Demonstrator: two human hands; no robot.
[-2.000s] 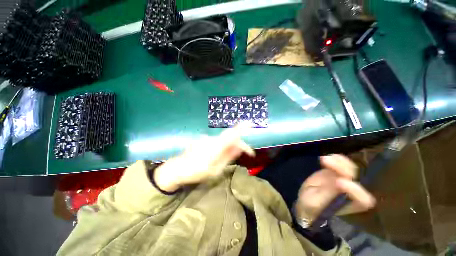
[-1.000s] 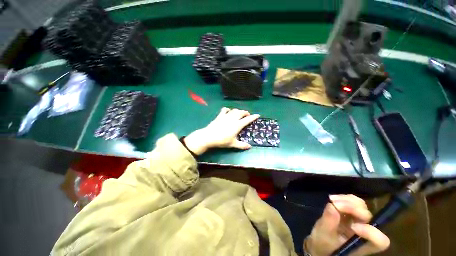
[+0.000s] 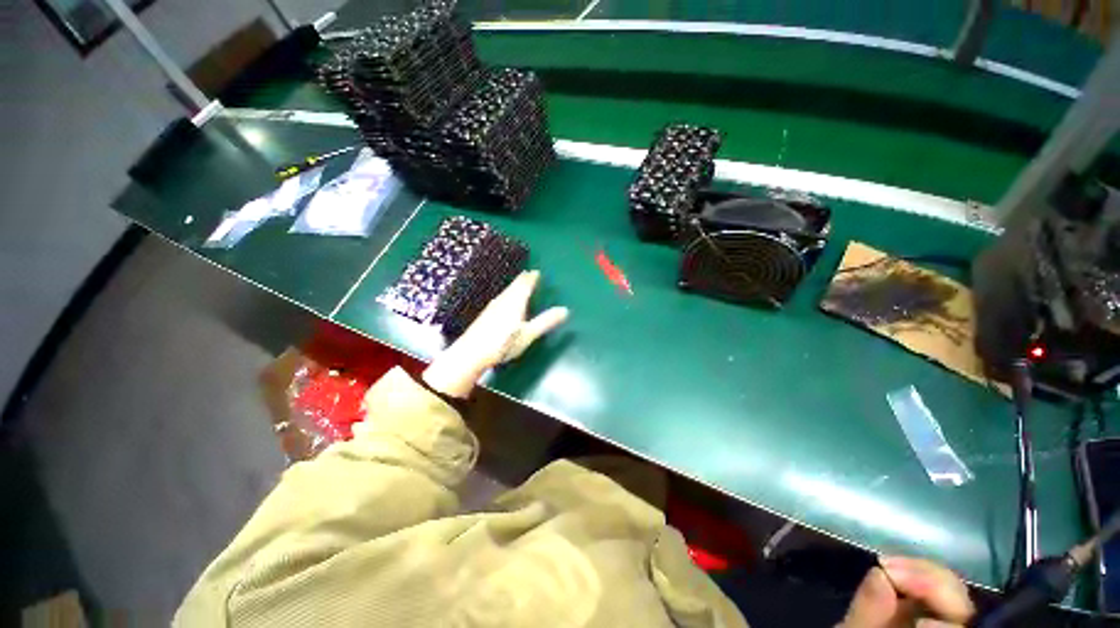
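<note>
A small stack of black and white circuit board panels (image 3: 452, 272) stands near the bench's front edge. My left hand (image 3: 491, 341) is at its front right side, thumb and fingers apart, with nothing seen in it; whether the fingertips touch the stack is unclear. My right hand (image 3: 911, 594) is low at the right, cut off by the bottom edge, fingers curled at the black handle of a soldering iron (image 3: 1044, 582). The grip is partly hidden.
Large panel blocks (image 3: 473, 117) and another stack (image 3: 674, 178) stand behind. A fan (image 3: 746, 264), red leads (image 3: 613, 272), blackened cardboard (image 3: 903, 307), a small clear bag (image 3: 927, 436), a dark station (image 3: 1066, 313) and a phone (image 3: 1103, 503) lie rightward. Clear bags (image 3: 350, 199) lie left.
The view has swung left. My left hand has left the spot in front of the fan for the small stack. The single panel under it is no longer seen there.
</note>
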